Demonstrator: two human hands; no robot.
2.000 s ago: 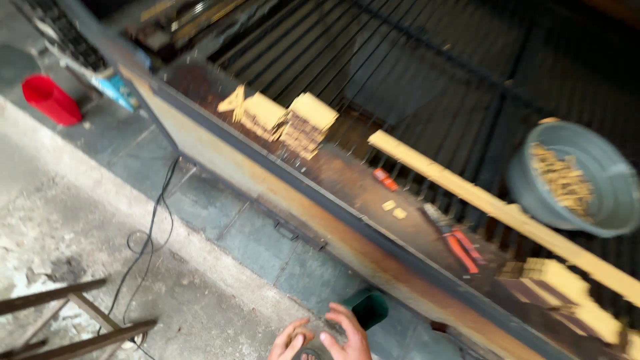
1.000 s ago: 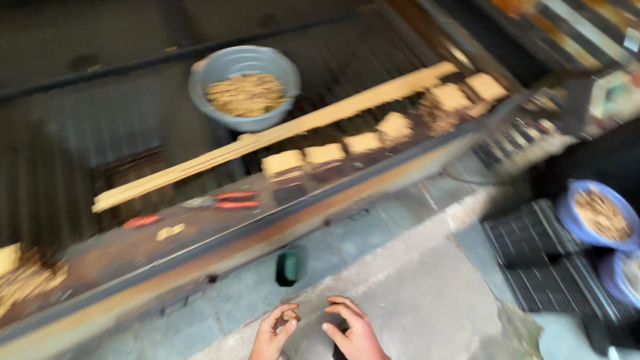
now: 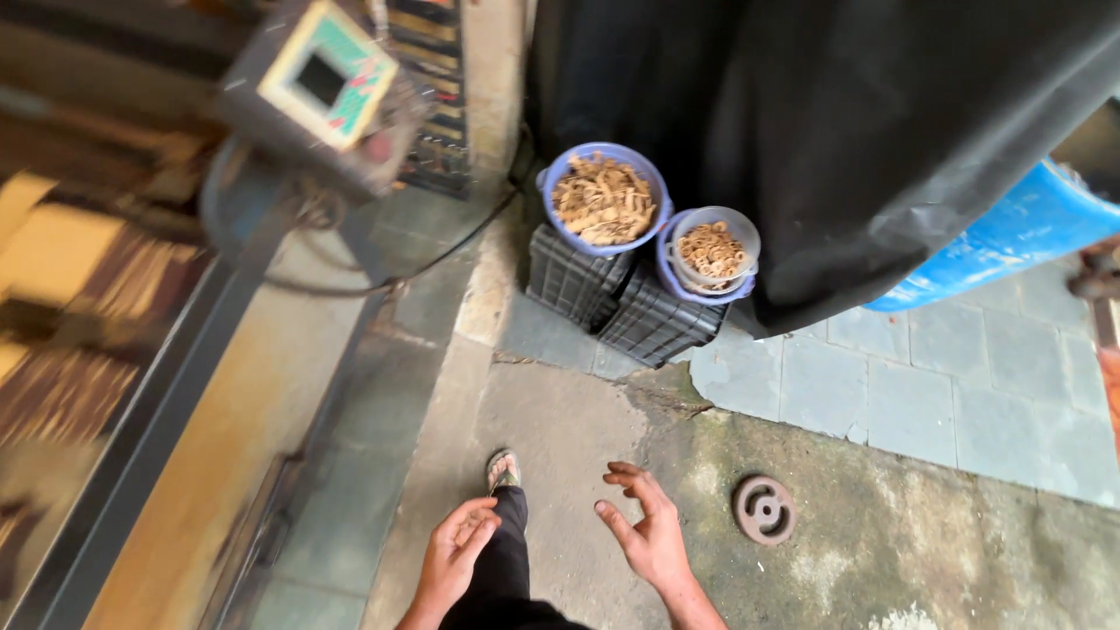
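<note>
My left hand [image 3: 457, 549] is held over my dark trouser leg, fingers curled and apart, holding nothing. To its right, my right hand [image 3: 644, 528] hangs above the concrete floor with thumb and fingers spread and nothing in it. Ahead of both hands, a blue-purple basin [image 3: 605, 199] of light brown pieces rests on a black plastic crate [image 3: 573, 276]. Beside it a clear tub [image 3: 713, 249] of small ring-shaped pieces sits in another blue-purple basin [image 3: 681, 284], on a second black crate [image 3: 662, 324].
A metal-edged bench [image 3: 131, 411] bearing blurred stacks of light pieces [image 3: 61, 254] runs along the left. A machine box [image 3: 328, 83] with a trailing black cable [image 3: 446, 245] stands beyond. Black sheeting [image 3: 665, 87] hangs behind the basins, near a blue barrel [image 3: 1006, 236]. A round metal disc [image 3: 764, 510] lies on the floor.
The view has swung far to the right, from the bench to the floor and crates. Both hands stay empty and raised in front of me. A foot and trouser leg now show below.
</note>
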